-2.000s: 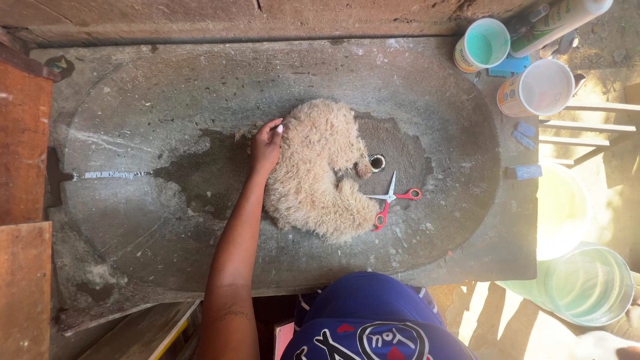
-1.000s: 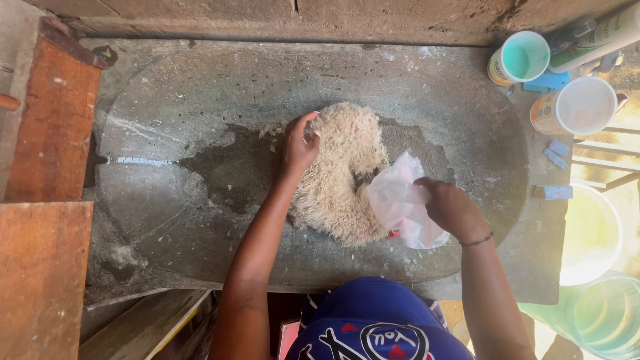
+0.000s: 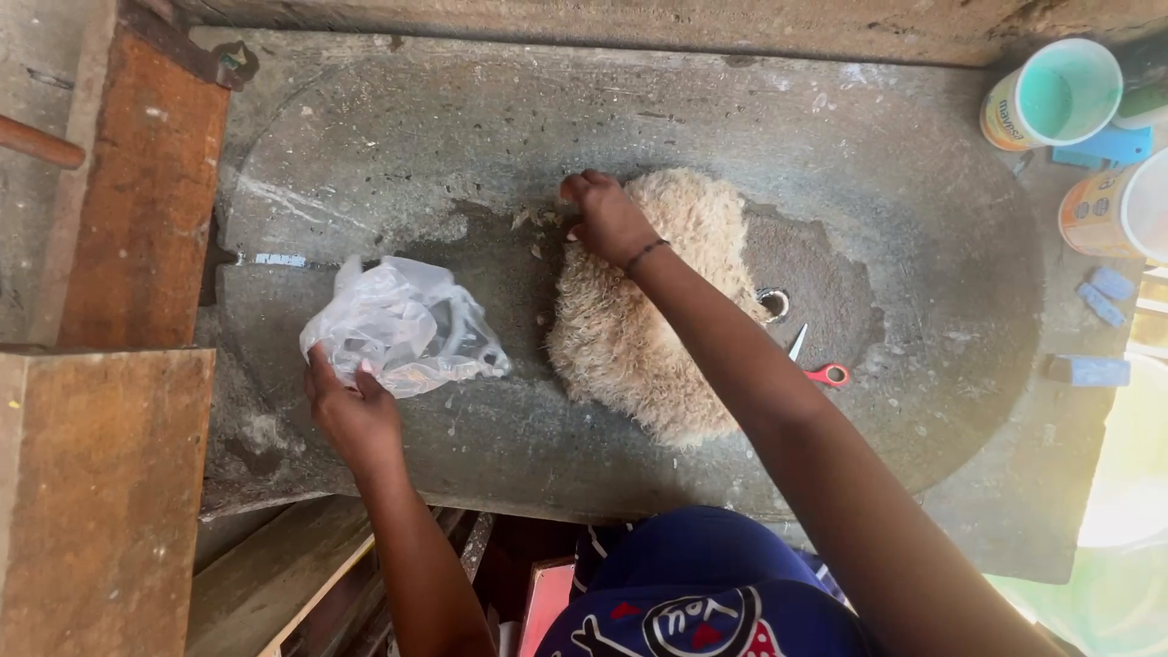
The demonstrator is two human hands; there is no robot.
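Note:
A crumpled clear plastic bag (image 3: 401, 319) lies on the left part of the concrete basin, and my left hand (image 3: 356, 401) grips its near edge. My right hand (image 3: 607, 214) is at the upper left edge of a shaggy beige fibrous piece (image 3: 630, 356), near small pale scraps (image 3: 538, 217); whether its fingers hold any is unclear. My right forearm crosses over the shaggy piece. At its right edge show a small ring-shaped object (image 3: 773, 304) and red-handled scissors (image 3: 829, 374), partly hidden.
Plastic tubs (image 3: 1045, 96) with a blue brush-like item (image 3: 1109, 146) stand at the upper right. Blue bars (image 3: 1090, 370) lie on the basin's right rim. A wooden box (image 3: 109, 493) and a reddish-brown board (image 3: 141, 192) border the left side.
The plastic bag has moved from the right of the shaggy piece to its left. My left hand has left the piece for the bag; my right hand has moved left to the piece's upper left edge.

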